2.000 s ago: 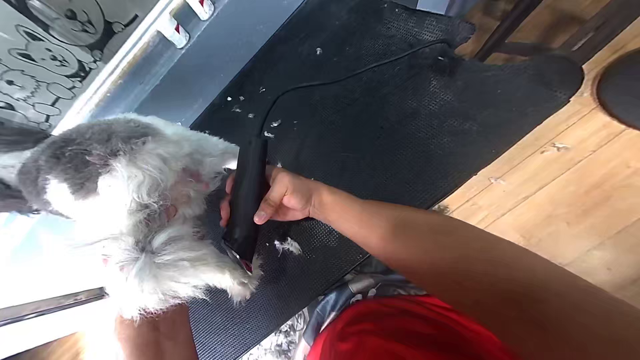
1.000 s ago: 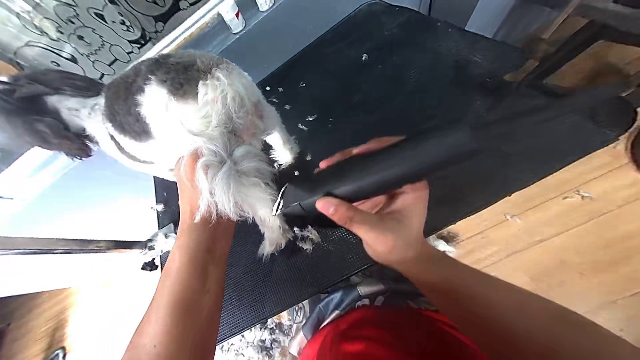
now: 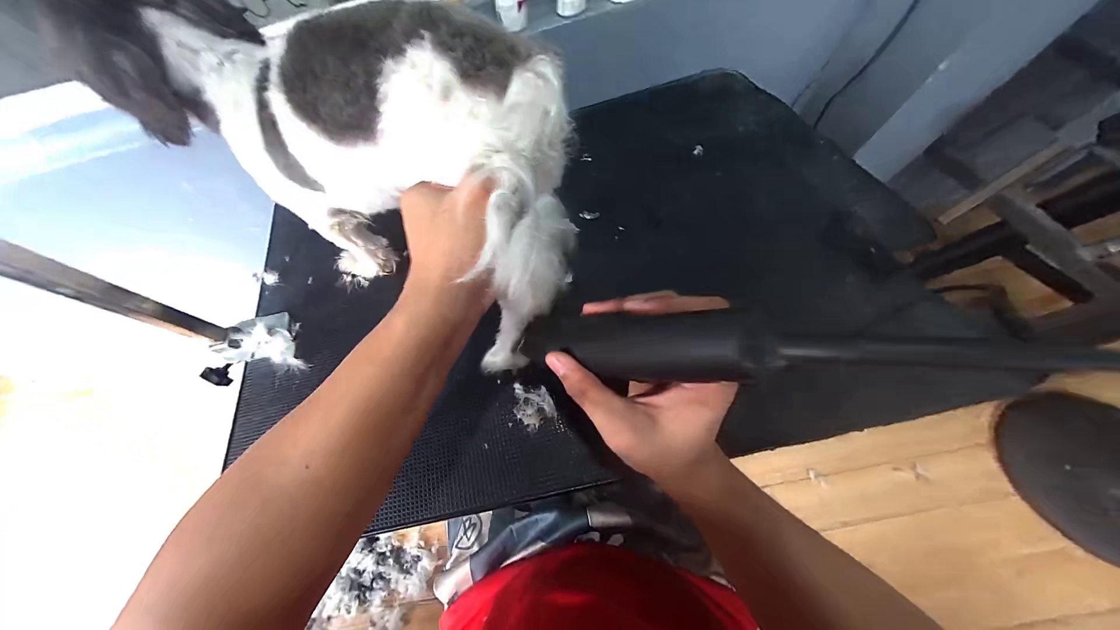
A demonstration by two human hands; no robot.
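Observation:
A grey and white dog (image 3: 420,96) stands on a black ribbed grooming table mat (image 3: 700,219), its head at the upper left. My left hand (image 3: 446,227) grips the upper part of its hind leg (image 3: 525,262), the fingers partly hidden by fur. In my right hand (image 3: 665,411) lies a black corded hair clipper (image 3: 656,346), held from below with the thumb on its near side. The clipper's front end is beside the lower hind leg, just above the paw; its blade is blurred. The cord runs off to the right.
Tufts of cut fur (image 3: 534,405) lie on the mat. A metal post with a clamp (image 3: 262,337) stands at the table's left edge. White bottles (image 3: 512,13) are at the top. A round dark stool seat (image 3: 1063,472) is at the right, above the wooden floor (image 3: 927,516). More fur lies below the table.
My left hand, low and mostly hidden two seconds ago, now holds the hind leg. The clipper has swung from pointing down to pointing left, at the lower leg. The view has shifted.

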